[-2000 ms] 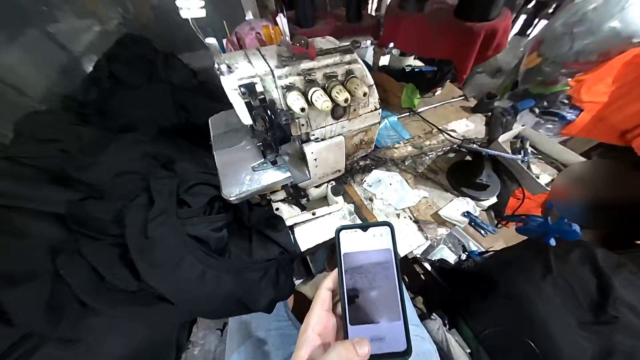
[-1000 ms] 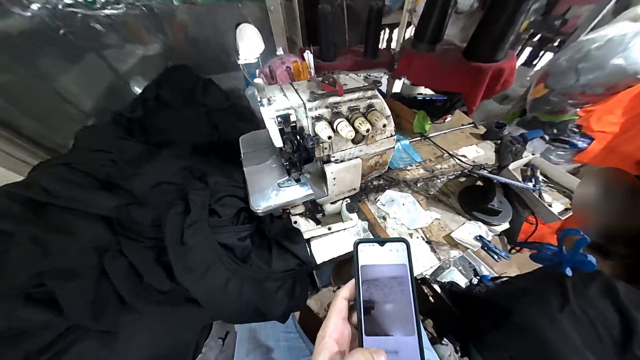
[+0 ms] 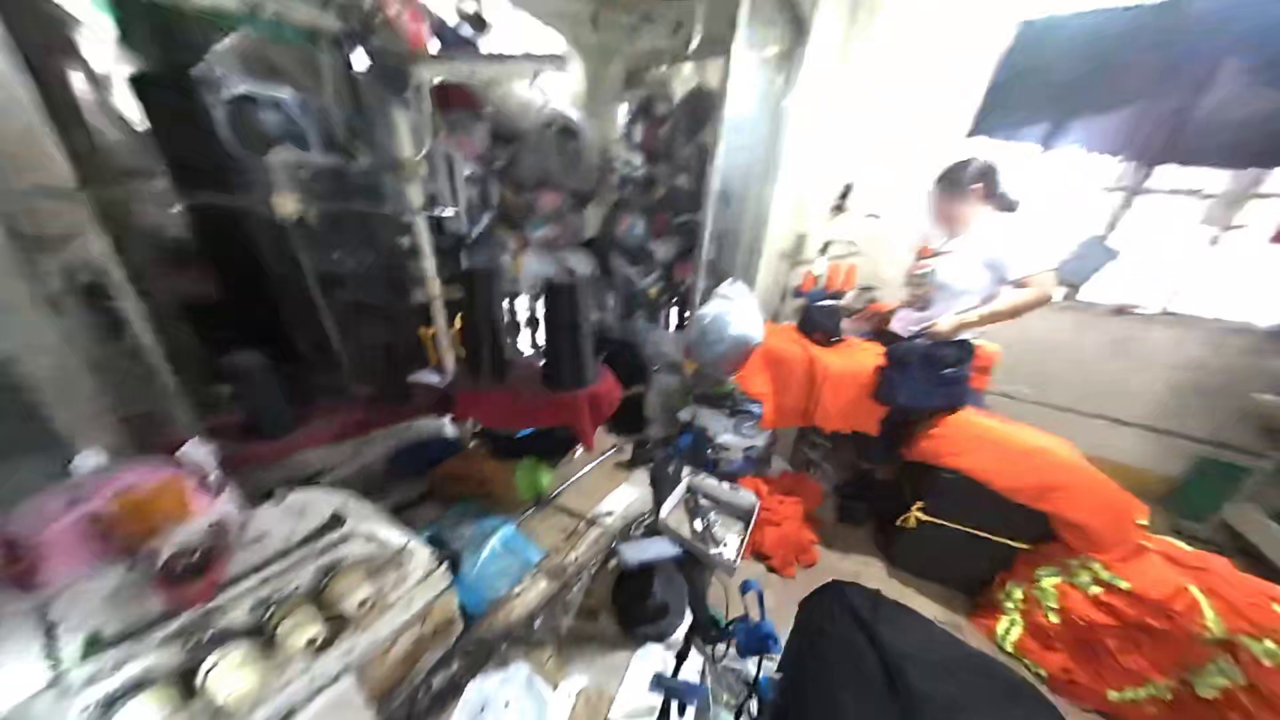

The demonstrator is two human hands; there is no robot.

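Neither of my hands shows in the head view now, and the phone is out of sight too. At the lower left is the top of an overlock sewing machine (image 3: 300, 600), blurred, with its row of cream tension dials (image 3: 235, 675). A pink bag (image 3: 120, 520) with an orange patch lies behind it. Beside the machine, on the cluttered worktable, lies crumpled blue plastic (image 3: 490, 560). Black fabric (image 3: 890, 660) bulges up at the bottom edge, right of a blue clamp-like item (image 3: 755, 630).
Black thread cones (image 3: 568, 335) stand on a red cloth (image 3: 540, 400). An open box of small parts (image 3: 710, 520) sits at the table's right. A co-worker (image 3: 960, 260) is at the back right, behind orange fabric (image 3: 840, 385). More orange garments (image 3: 1150, 620) are heaped at lower right.
The view has swung up and right, with blur. The phone and the hand holding it have left the picture. The co-worker and the heaped orange garments have come into view.
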